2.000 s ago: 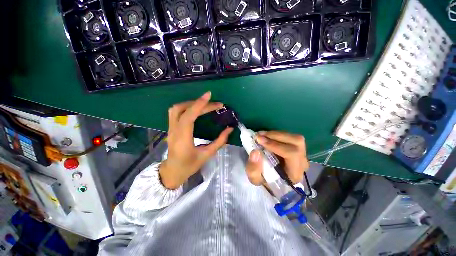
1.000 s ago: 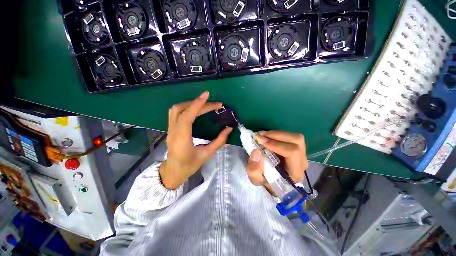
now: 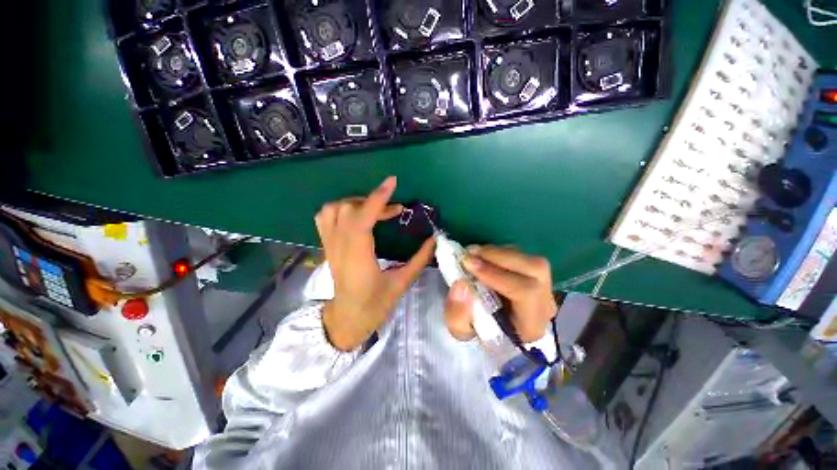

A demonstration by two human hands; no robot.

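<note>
My left hand (image 3: 361, 262) holds a dark round speaker unit (image 3: 409, 229) by its edge between thumb and fingers, near the bench edge. A small white-outlined rectangle shows at its upper part. My right hand (image 3: 507, 292) grips a white dispensing syringe (image 3: 472, 287) like a pen. Its thin needle points up-left at the speaker unit; whether it touches cannot be told. A blue fitting is at the syringe's rear. A black blister tray (image 3: 390, 135) lies above my hands, with a similar disc in each visible pocket of its lower rows.
At the right are a white needle board (image 3: 711, 151) with rows of small metallic pieces and a blue dispenser controller (image 3: 800, 220) with black knobs and a gauge. A thin clear hose crosses the bench edge. A white machine (image 3: 151, 349) with a red button stands at lower left.
The speaker unit has turned slightly in my left hand, and that hand has shifted a little right and down. The syringe has moved slightly left. Tray and board appear shifted slightly left in view.
</note>
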